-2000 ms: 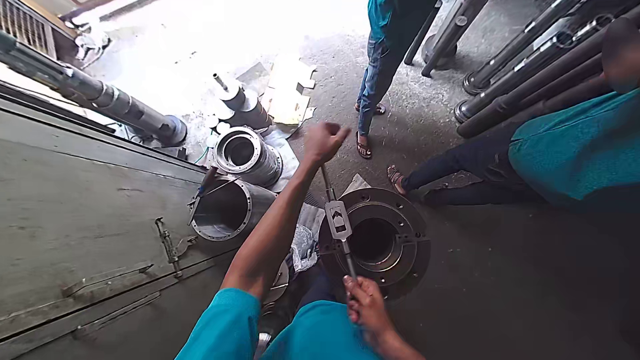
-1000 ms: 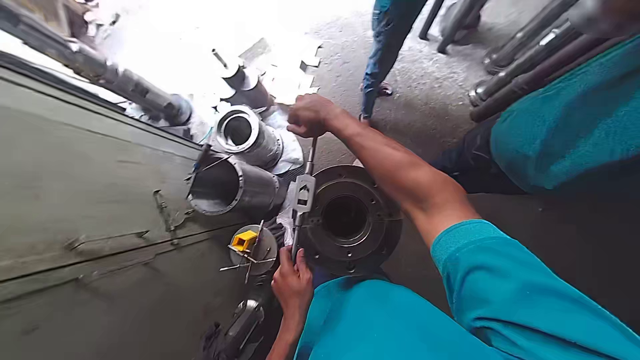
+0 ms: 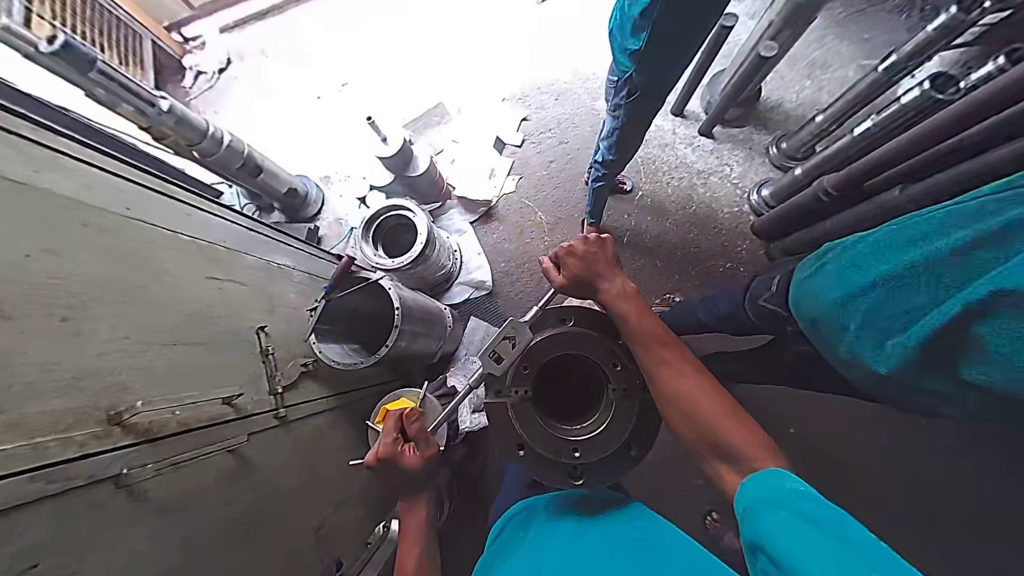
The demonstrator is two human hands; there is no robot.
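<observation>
A long two-handled tap wrench (image 3: 506, 346) lies slantwise over the left part of a round, dark metal flange (image 3: 576, 468) with bolt holes and a wide central bore. My right hand (image 3: 588, 266) is closed around the far handle, above the flange's upper rim. At the near handle's end, lower left, my left hand (image 3: 404, 450) grips with fingers and thumb, slightly blurred. Any tap beneath the wrench body is hidden. Just behind my left hand are a yellow object (image 3: 394, 410) and thin metal rods on a round surface.
Left of the flange stand a wide metal cylinder (image 3: 436, 328) and a smaller flanged cylinder (image 3: 436, 260). A green metal cabinet (image 3: 160, 320) borders the left. One person (image 3: 624, 104) stands ahead, another (image 3: 904, 304) close at right. Long shafts (image 3: 896, 176) lean at upper right.
Two seconds ago my left hand held the far handle and my right the near one; now they are swapped. Since one second ago the wrench has turned clockwise, its near end now farther left.
</observation>
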